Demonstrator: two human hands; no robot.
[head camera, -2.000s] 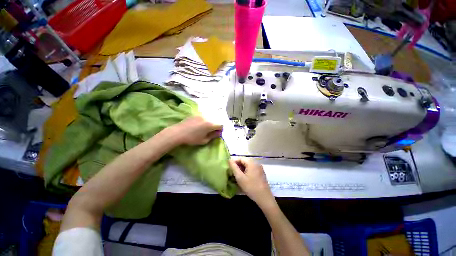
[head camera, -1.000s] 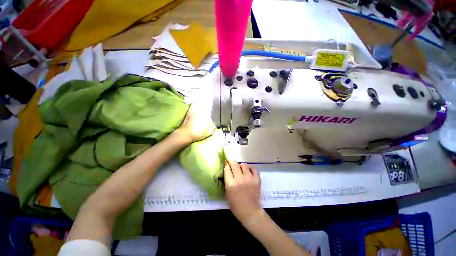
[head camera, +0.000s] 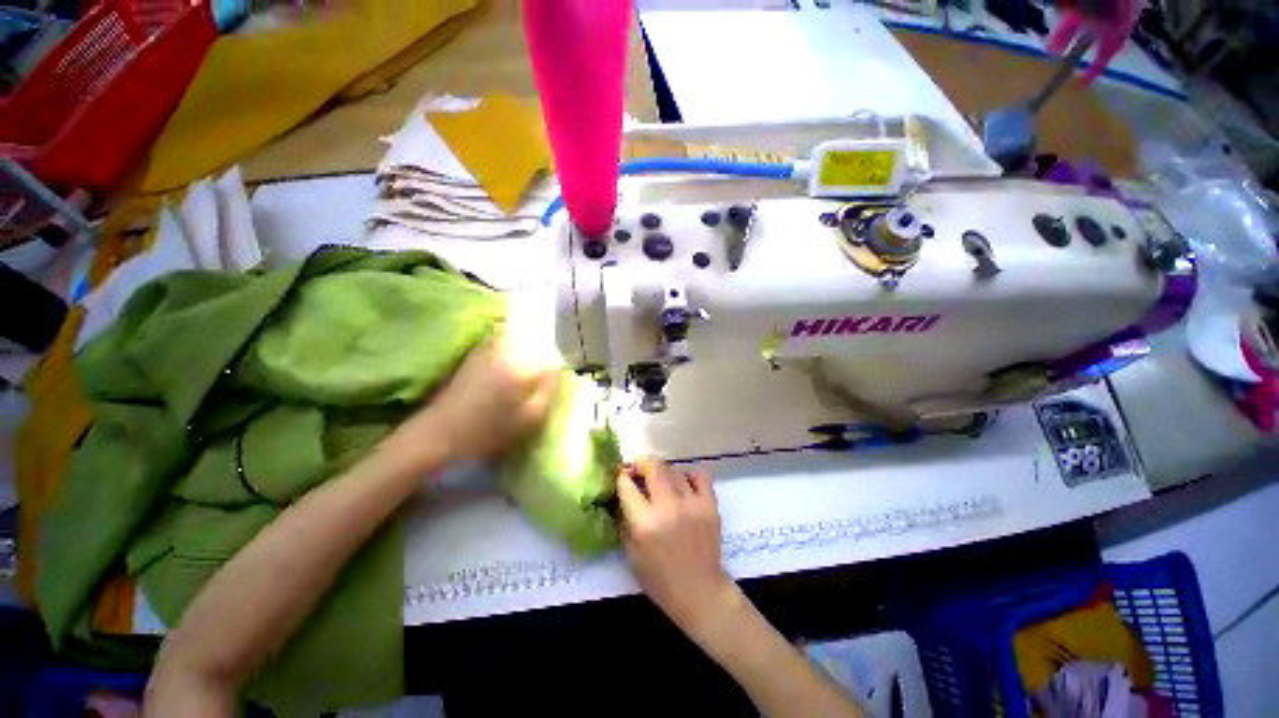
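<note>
A green garment (head camera: 323, 337) lies bunched on the left of the white sewing table and hangs over its front edge. A narrow part of it reaches the needle area (head camera: 617, 400) of the white HIKARI sewing machine (head camera: 870, 323). My left hand (head camera: 491, 400) rests on the garment left of the needle, its fingertips bent down on the cloth and blurred. My right hand (head camera: 671, 526) pinches the garment's edge just in front of the needle. Whether the presser foot touches the cloth is hard to tell in the glare.
Stacked pale pieces (head camera: 435, 211) with a mustard piece (head camera: 494, 147) lie behind the needle area. A pink pen holder (head camera: 582, 112) stands on the machine head. A red basket (head camera: 105, 84) is far left, with mustard cloth (head camera: 281, 84) beside it. A blue crate (head camera: 1175, 617) is lower right.
The view has shifted. Both hands have moved from the table's front side closer to the needle, bringing the garment's edge to it. The right hand still pinches the edge.
</note>
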